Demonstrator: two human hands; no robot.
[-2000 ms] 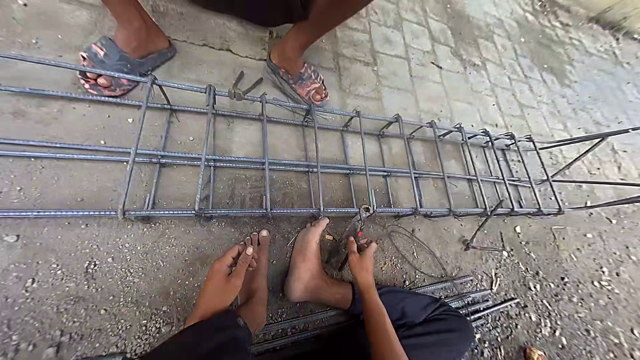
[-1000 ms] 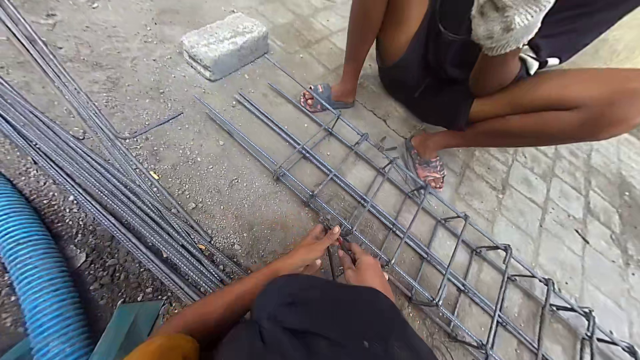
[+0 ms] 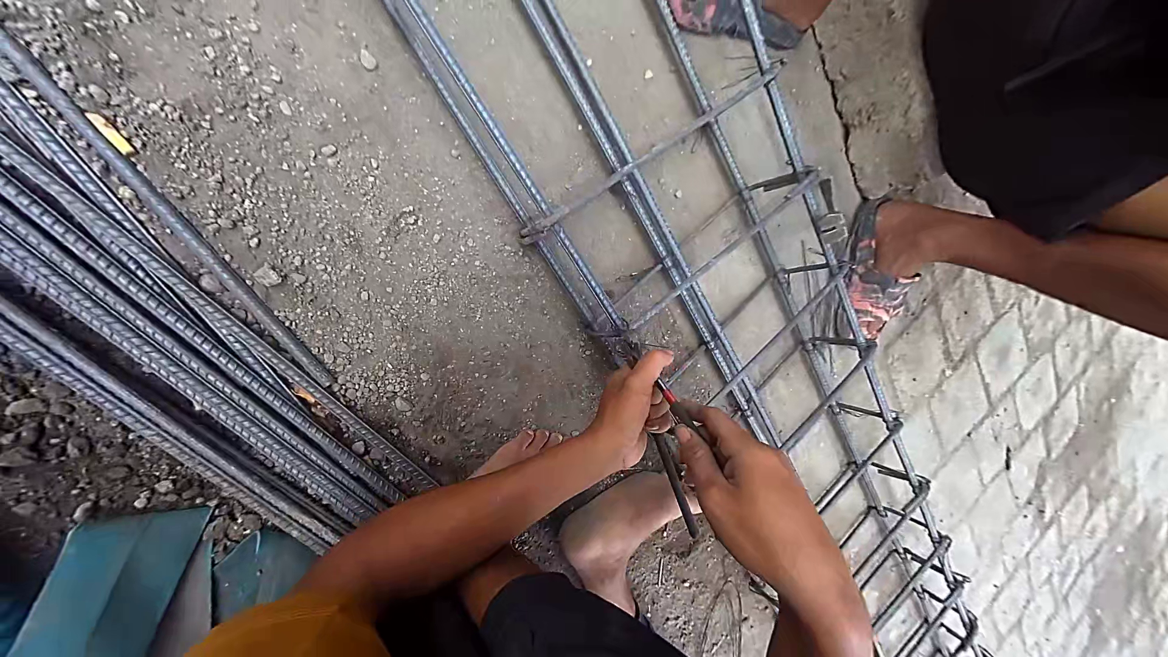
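Note:
A long cage of ribbed steel rebar with square stirrups lies on the ground, running from the top middle to the lower right. My right hand holds a hand tool with a red and dark handle, whose head is at a stirrup joint on the cage's near bar. My left hand is beside it at the same joint, fingers curled; what it grips is partly hidden. A dark rod slants down below my hands. Thin tie wire wraps the joint just ahead of them.
A bundle of loose rebar lies on gravel at the left. Blue-green sheets are at the lower left. My bare feet are under my arms. Another person's sandaled foot stands against the cage's far side, on cracked paving.
Both my hands have come together at a joint of the cage; two seconds ago they were apart near my feet. The view has swung and moved closer.

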